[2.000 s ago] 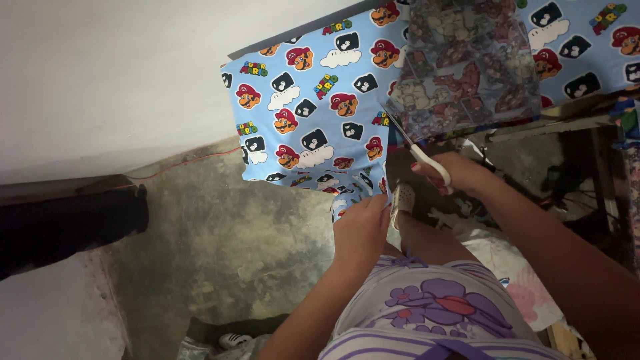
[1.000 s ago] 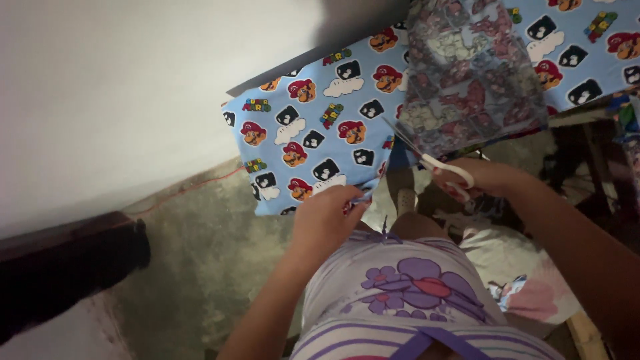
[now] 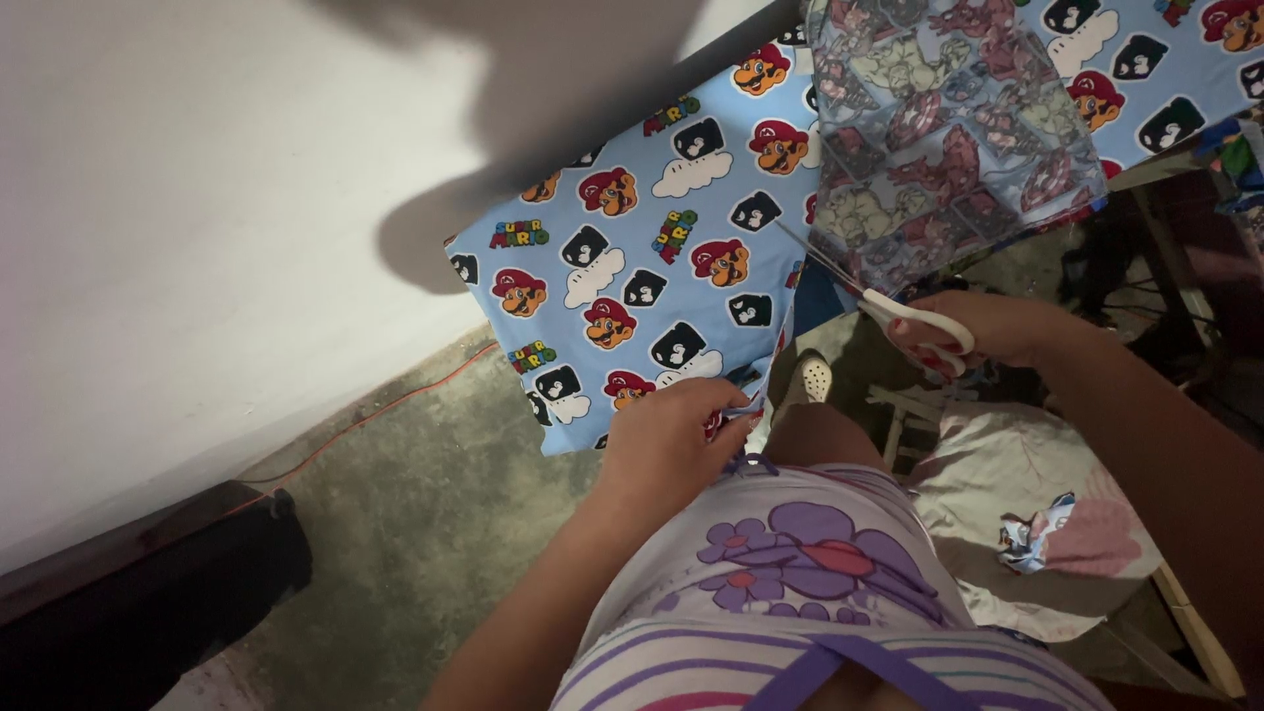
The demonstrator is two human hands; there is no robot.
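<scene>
Light blue fabric (image 3: pixel 632 267) printed with cartoon heads and clouds lies over a surface beside the wall, its near part hanging toward me. My left hand (image 3: pixel 676 434) pinches its near edge between thumb and fingers. In my right hand (image 3: pixel 997 331) are scissors (image 3: pixel 918 324) with white handles, their blades reaching left across the fabric's right-hand edge. Whether the blades are apart is hard to tell. Beyond them a greyish see-through piece with a comic print (image 3: pixel 958 138) covers part of the blue fabric.
A white wall (image 3: pixel 217 217) rises on the left, with an orange cord (image 3: pixel 395 403) along its base. A dark padded object (image 3: pixel 197 583) is at lower left. At right, a cloth-covered seat (image 3: pixel 1027 513) holds a small fabric scrap (image 3: pixel 1037 533).
My left hand has shifted its hold along the near edge, and the bunched fabric there now lies flatter. The scissors remain in my right hand by the right-hand edge.
</scene>
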